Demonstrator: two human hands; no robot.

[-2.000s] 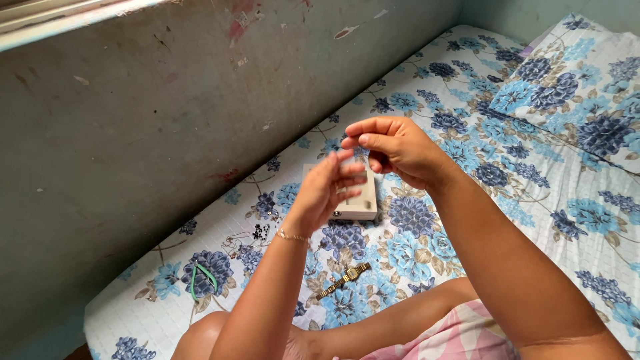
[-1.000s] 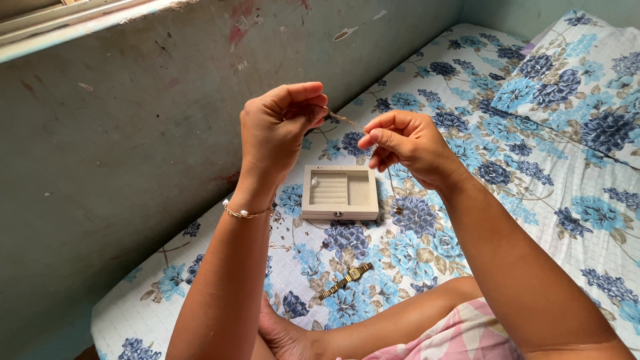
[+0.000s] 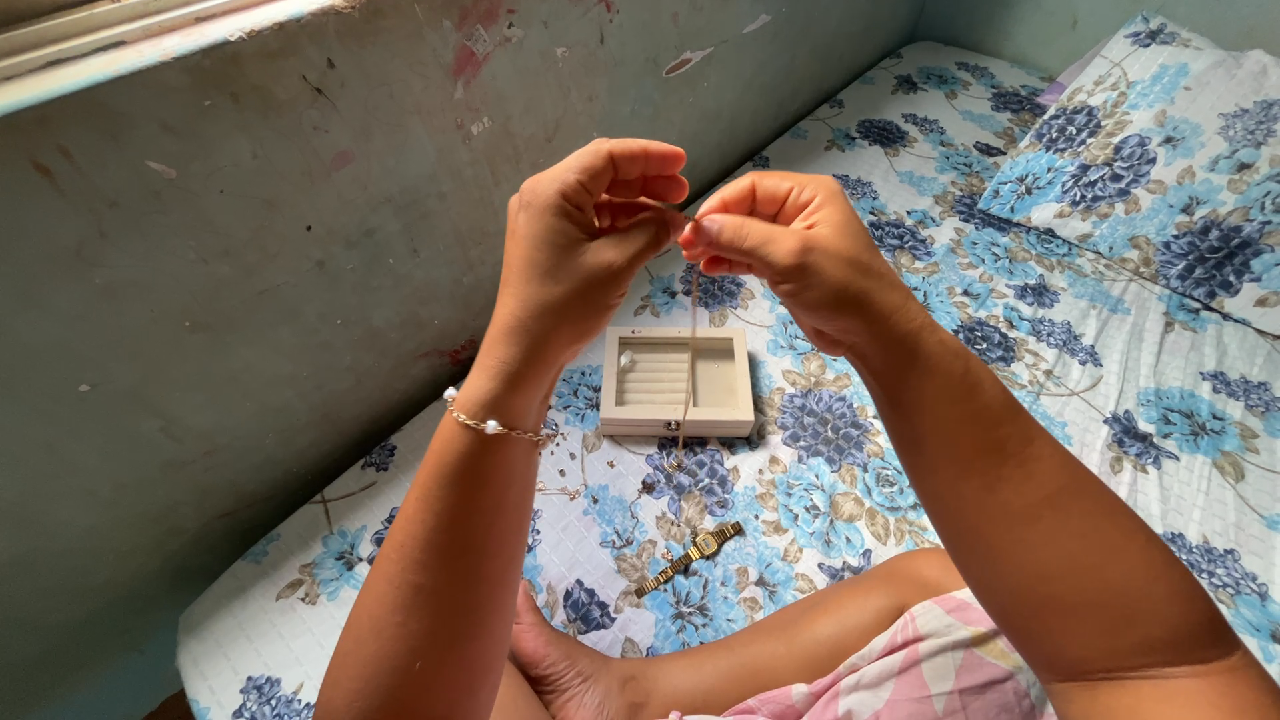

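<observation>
My left hand (image 3: pixel 590 235) and my right hand (image 3: pixel 790 245) meet fingertip to fingertip above the bed. Pinched between them is a thin necklace chain (image 3: pixel 692 340), hanging down with a small pendant (image 3: pixel 676 463) at its lower end. A beaded chain bracelet (image 3: pixel 492 427) circles my left wrist. Behind the hanging chain lies a cream jewelry box (image 3: pixel 677 424), its windowed lid down; ring rolls and a pale item show inside. Nearer me, a gold-toned wristwatch (image 3: pixel 690 558) rests on the floral sheet. The clasp ends of the chain are hidden by my fingers.
Small jewelry pieces (image 3: pixel 562 490) lie on the sheet left of the watch, partly behind my left forearm. A worn wall (image 3: pixel 250 250) runs along the left of the bed. My bent leg (image 3: pixel 800 640) is in front, and a floral pillow (image 3: pixel 1180 180) is at upper right.
My hands have come together at the fingertips; one second ago they were apart with a thin strand between them. The chain now hangs down in front of the box.
</observation>
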